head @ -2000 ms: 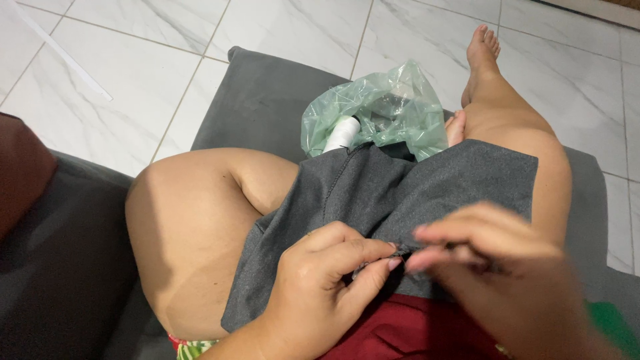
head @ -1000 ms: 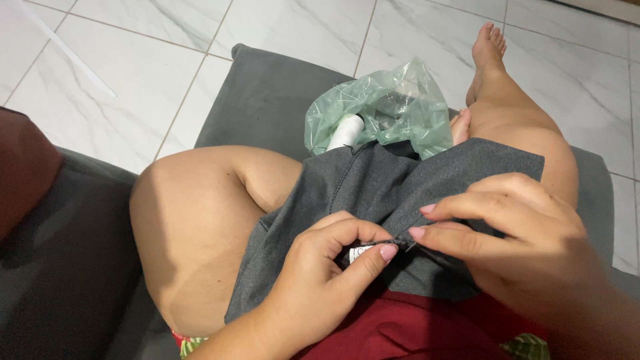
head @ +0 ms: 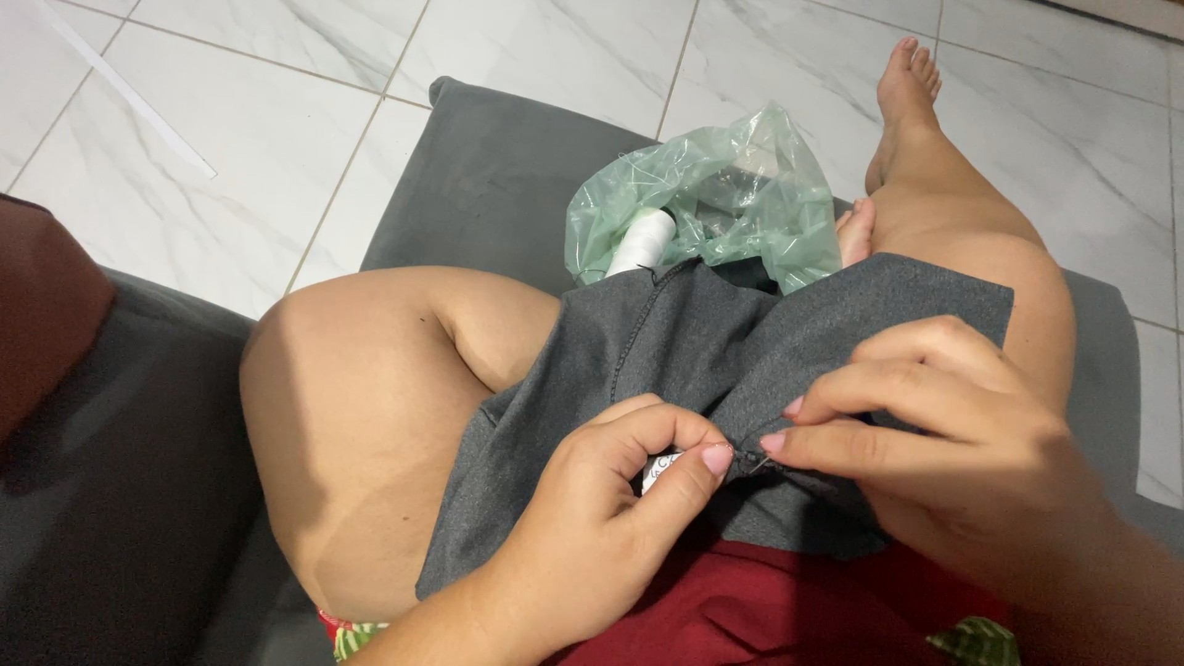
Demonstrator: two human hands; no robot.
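Note:
Dark grey fabric [head: 592, 342] with a stitched seam lies across my lap. My left hand [head: 629, 499] pinches its bunched edge between thumb and forefinger, beside a small white label [head: 659, 470] that bears writing. Just to the right, my right hand [head: 916, 435] has its thumb and forefinger at a thin sewing needle [head: 760, 464], which sits at the dark edge of the fabric. How firmly those fingertips hold the needle is hard to see. Past the fabric, a white thread spool [head: 643, 240] leans in a translucent green plastic bag [head: 740, 185].
I sit on grey upholstery [head: 509, 166] with my legs bent around the bag. A red garment [head: 740, 601] covers my waist. Reddish-brown material [head: 46, 305] lies at the left. A white strip [head: 139, 102] rests on the marble-look tiled floor [head: 259, 111].
Two seconds ago my right hand was blurred in motion near the fabric edge; now it is steadier there. The label by my left hand, not plain to see then, shows now.

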